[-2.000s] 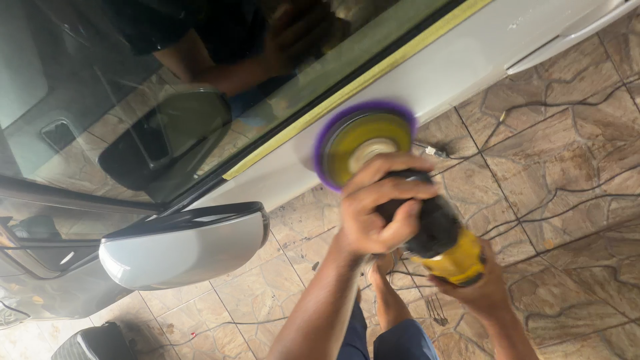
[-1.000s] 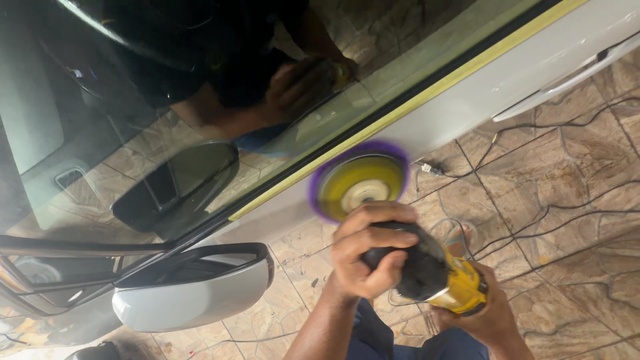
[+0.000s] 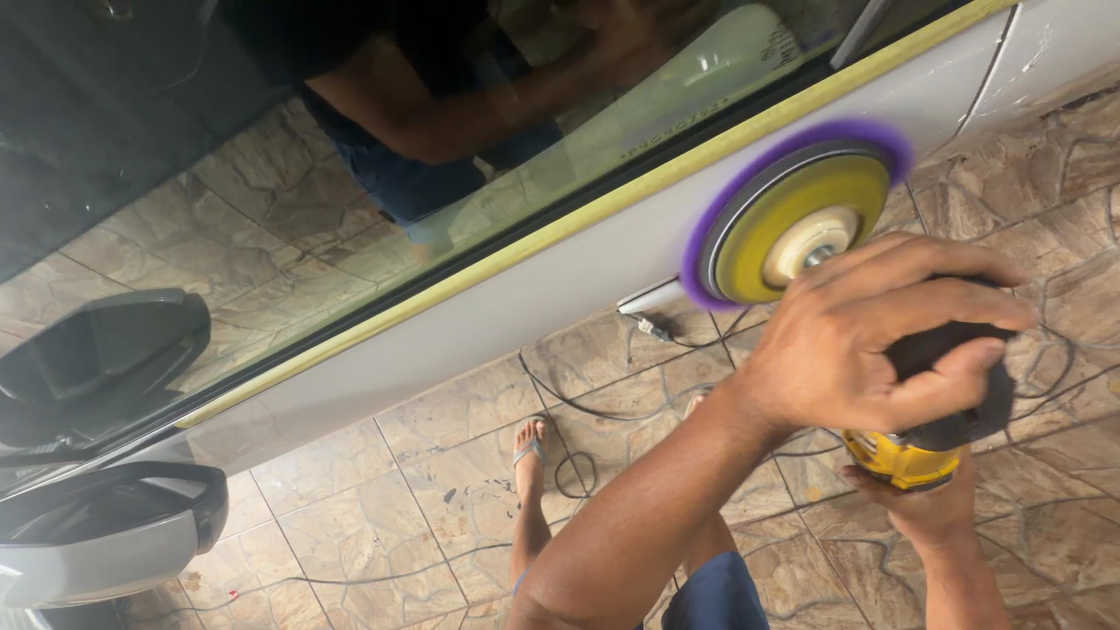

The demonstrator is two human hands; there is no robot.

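Observation:
My left hand (image 3: 884, 332) is wrapped around the black head of a yellow and black rotary polisher (image 3: 910, 459). Lower down, my right hand (image 3: 927, 503) holds the tool's yellow body from beneath, partly hidden by it. The polisher's round yellow backing plate (image 3: 744, 232) carries a purple-edged pad (image 3: 700, 236), blurred at its rim, against the white car door panel (image 3: 490, 302). Yellow masking tape (image 3: 560, 229) runs along the door's edge below the window glass (image 3: 262, 227), which reflects a person's arms and body.
A side mirror (image 3: 105, 551) juts out at the lower left. Black cables (image 3: 595, 409) and a cable plug (image 3: 654, 329) lie on the stone-patterned tile floor (image 3: 350, 490). My foot in a sandal (image 3: 529, 446) stands below the door.
Both hands and the polisher have moved right along the door, away from the side mirror. The view has shifted along the car too.

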